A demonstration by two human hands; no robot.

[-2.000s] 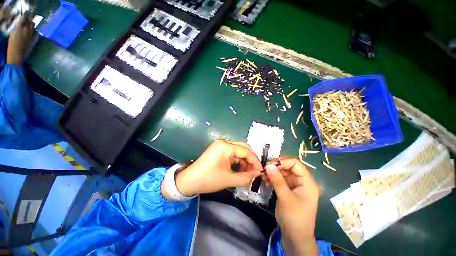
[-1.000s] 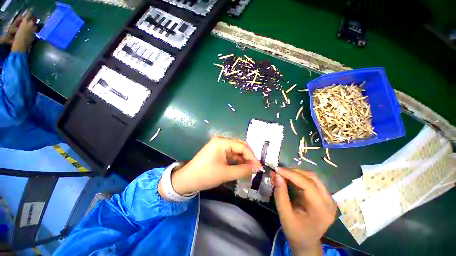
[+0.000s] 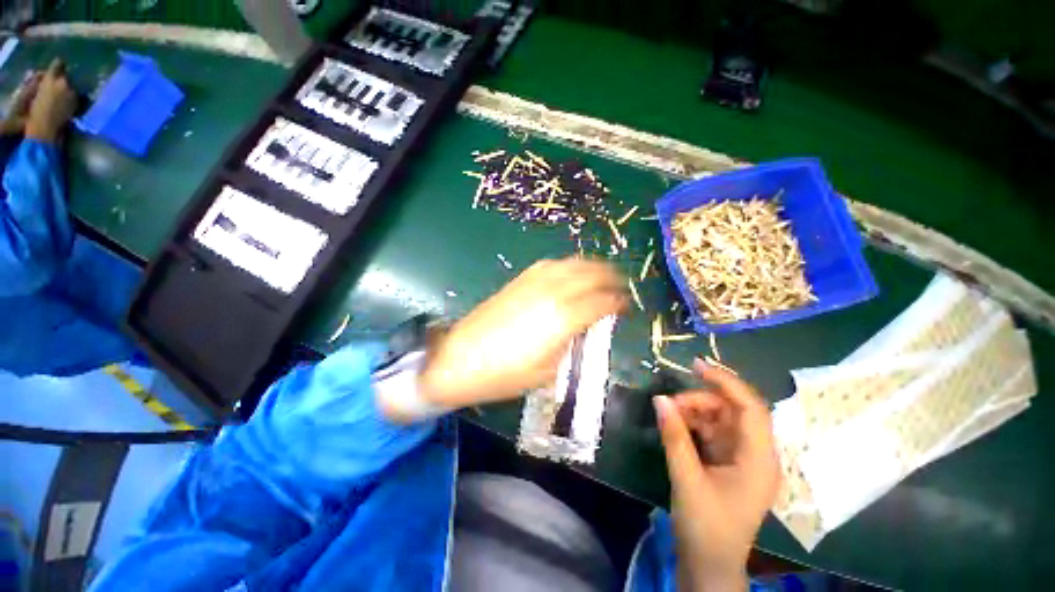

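Note:
A silver-white module plate with a dark bar along its middle lies on the green bench in front of me, its upper end under my left hand. My left hand, motion-blurred, reaches over the plate, its fingertips near the heap of dark and cream mixed pieces; whether it holds anything cannot be told. My right hand is right of the plate, thumb and forefinger apart, with nothing visible between them. Loose tan strips lie between plate and bin.
A blue parts bin of tan strips stands right of the heap. Adhesive sheets overlap at right. A long black compartment tray with silver-white units is at left. Another person's sleeve and blue bin are at far left.
My left hand has moved up from the plate's middle toward the mixed heap. My hands have separated, and my right thumb and forefinger have opened. The view has shifted slightly.

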